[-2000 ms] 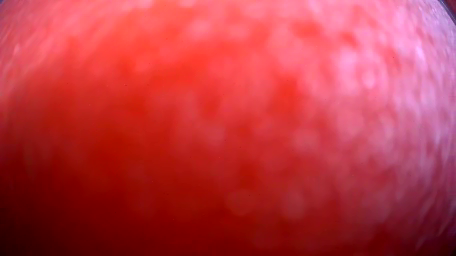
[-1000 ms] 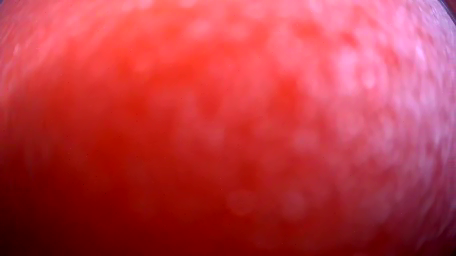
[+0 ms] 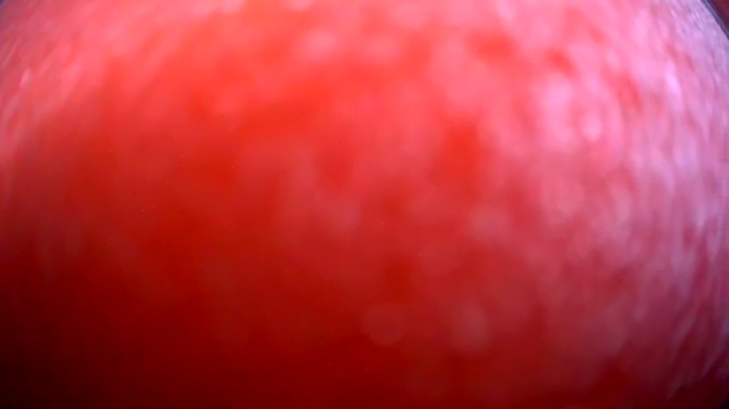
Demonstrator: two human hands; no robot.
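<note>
A blurred red surface covers nearly the whole head view, very close to the lens. It is bright red with pinkish-white blotches at the top and right, and dark red towards the bottom left. I cannot tell what it is. Neither my left hand nor my right hand can be made out, and no object that they might hold or work on shows.
Thin dark edges show at the upper corners of the picture. Everything else around me is hidden behind the red blur.
</note>
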